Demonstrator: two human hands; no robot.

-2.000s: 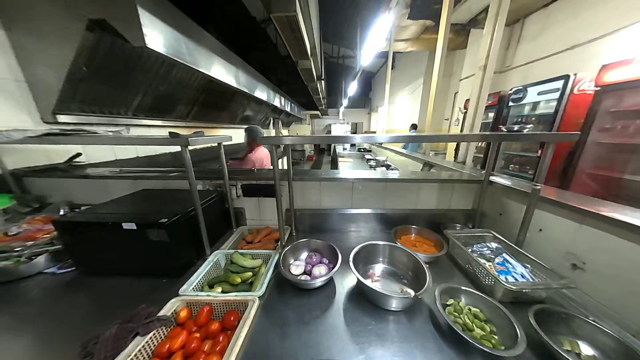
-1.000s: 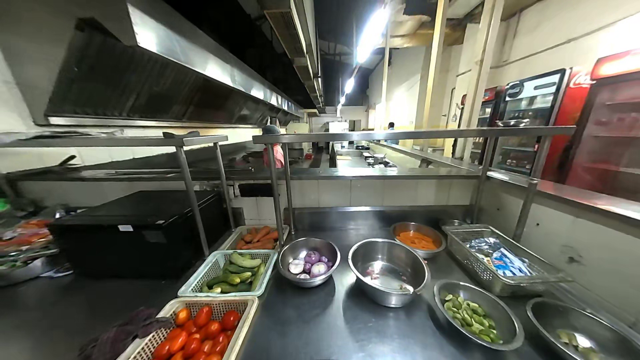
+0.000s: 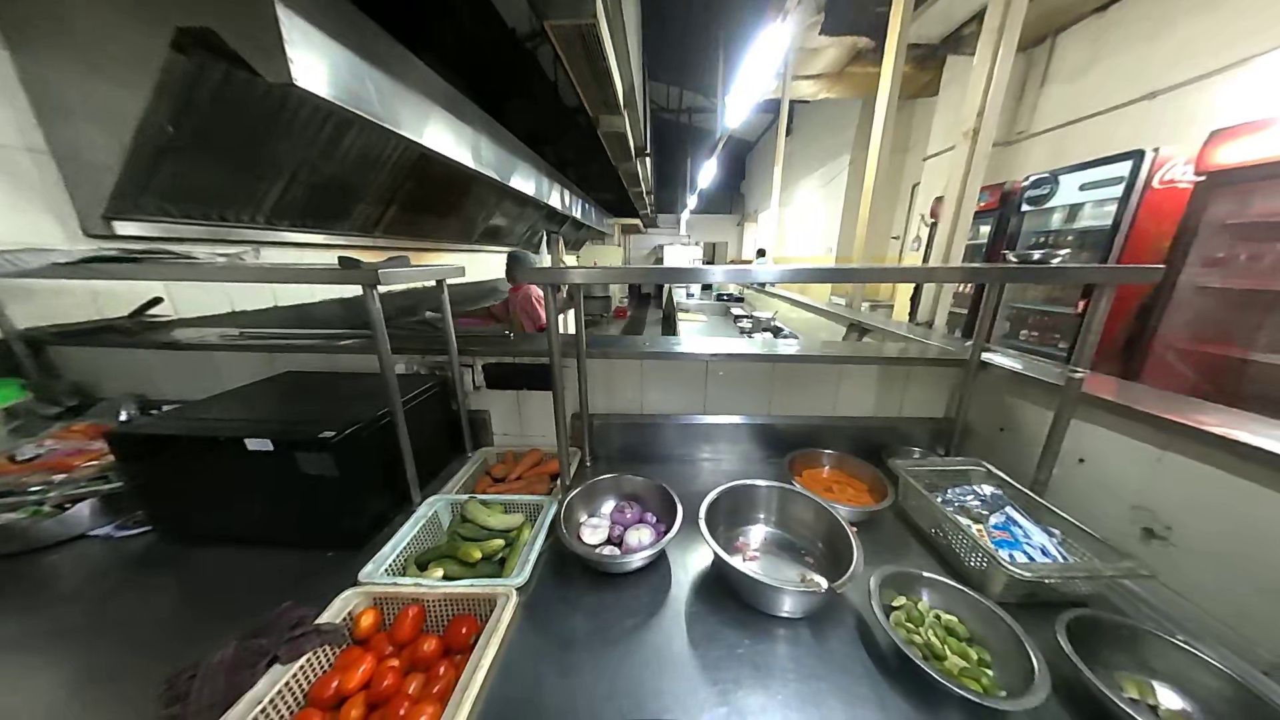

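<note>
Neither of my hands shows in the head view. On the steel counter (image 3: 600, 660), a steel bowl of purple onions (image 3: 626, 528) stands left of a larger steel bowl (image 3: 780, 545) with a few scraps inside. Cut green limes (image 3: 940, 640) lie in a steel bowl to the right. Behind, a smaller bowl holds an orange food (image 3: 836, 486). Plastic baskets at the left hold red tomatoes (image 3: 390, 670), cucumbers (image 3: 480, 540) and carrots (image 3: 520, 470). A perforated steel tray (image 3: 1010, 530) holds blue-and-white packets.
A dark cloth (image 3: 245, 660) lies beside the tomato basket. A black box (image 3: 270, 460) stands at the left. Metal shelf posts (image 3: 394, 395) rise from the counter. Another steel bowl (image 3: 1160, 665) sits at the lower right. Beyond the shelf, a person in pink (image 3: 527, 300) is partly visible.
The person in pink beyond the shelf shows more than one second ago, when a post hid most of them. The bowls and baskets have not moved.
</note>
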